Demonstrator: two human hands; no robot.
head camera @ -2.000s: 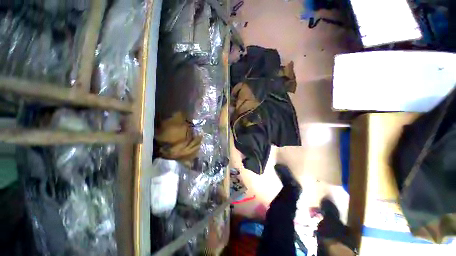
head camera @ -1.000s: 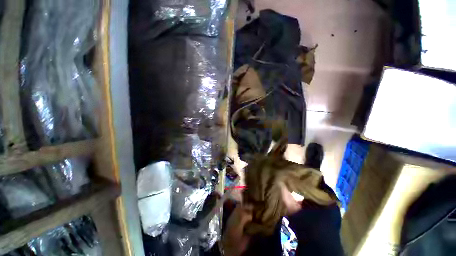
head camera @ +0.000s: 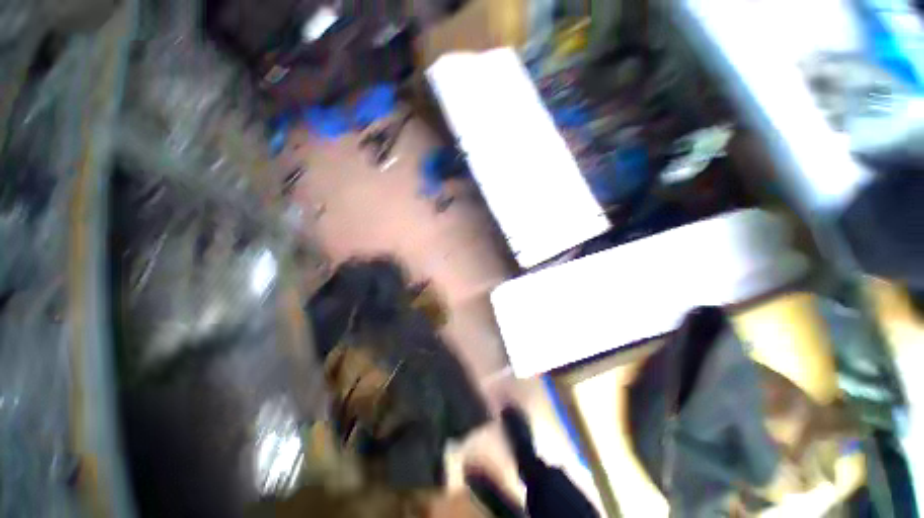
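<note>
A blurred tan-brown cloth (head camera: 334, 500) lies along the bottom edge, cut off by it. A skin-toned patch beside it may be part of a hand, but I cannot tell which hand or whether it grips the cloth. No hand shows clearly. A dark garment pile (head camera: 405, 374) with brown parts lies on the pinkish floor, just above the cloth.
Two long white boards (head camera: 522, 152) (head camera: 618, 293) stand right of the floor strip. An open carton (head camera: 790, 334) holds dark grey-green cloth (head camera: 659, 415). Wrapped plastic bags (head camera: 193, 304) lie behind a rail (head camera: 96, 253) at left. Blue scraps (head camera: 350, 111) lie ahead. My dark shoe (head camera: 519, 435) is at the bottom.
The view has swung, bringing both white boards and the carton toward the middle. The brown cloth held in my hands a second ago now shows only at the bottom edge.
</note>
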